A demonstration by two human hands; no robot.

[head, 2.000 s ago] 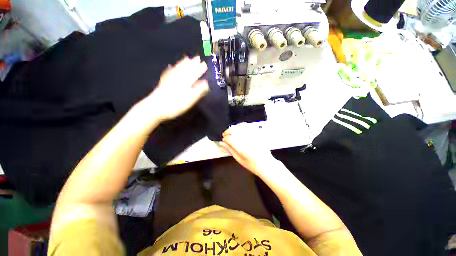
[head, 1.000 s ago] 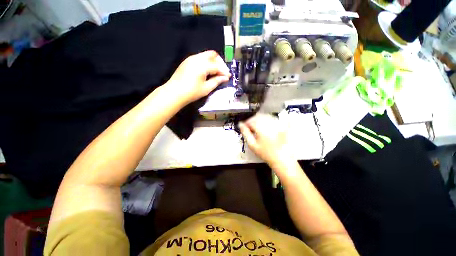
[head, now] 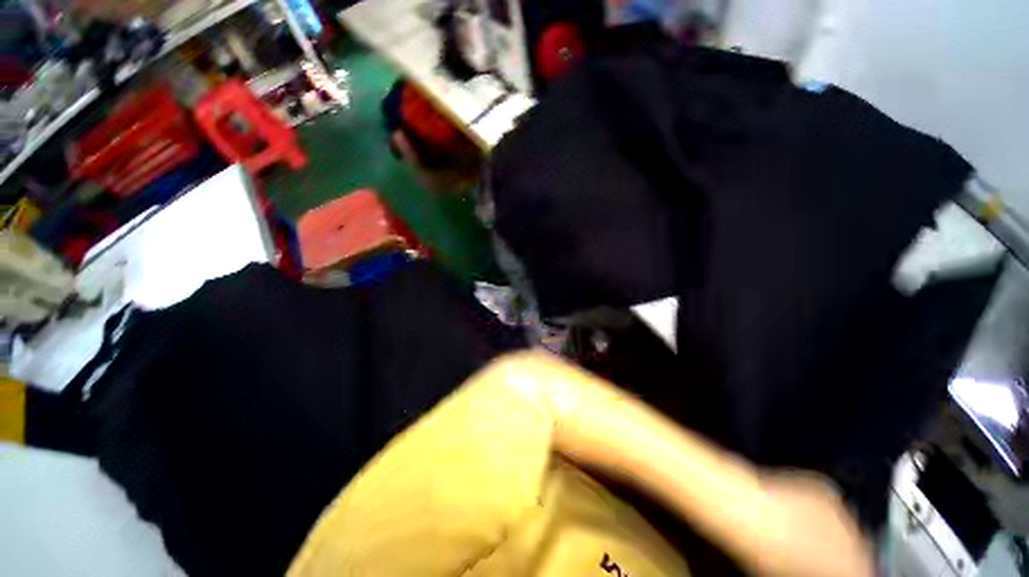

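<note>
A large black cloth (head: 767, 225) hangs and spreads over the upper right of the view. My left hand (head: 818, 524) is blurred at the lower right, beside the lower part of this cloth; its fingers are unclear, and I cannot tell if it holds the cloth. My left arm reaches there from a yellow sleeve. My right hand is out of the picture. Part of the machine area (head: 931, 518) shows at the lower right edge, with white and metal parts. The needle area cannot be made out.
A second black cloth pile (head: 282, 394) lies at the left, next to a white surface (head: 198, 237). Red stools (head: 350, 231) and red crates (head: 135, 141) stand on the green floor (head: 372, 124). Another machine table (head: 418, 51) is at the top centre.
The view has swung far to the left, away from the machine head. My right hand has left the picture. My left hand now shows at the lower right.
</note>
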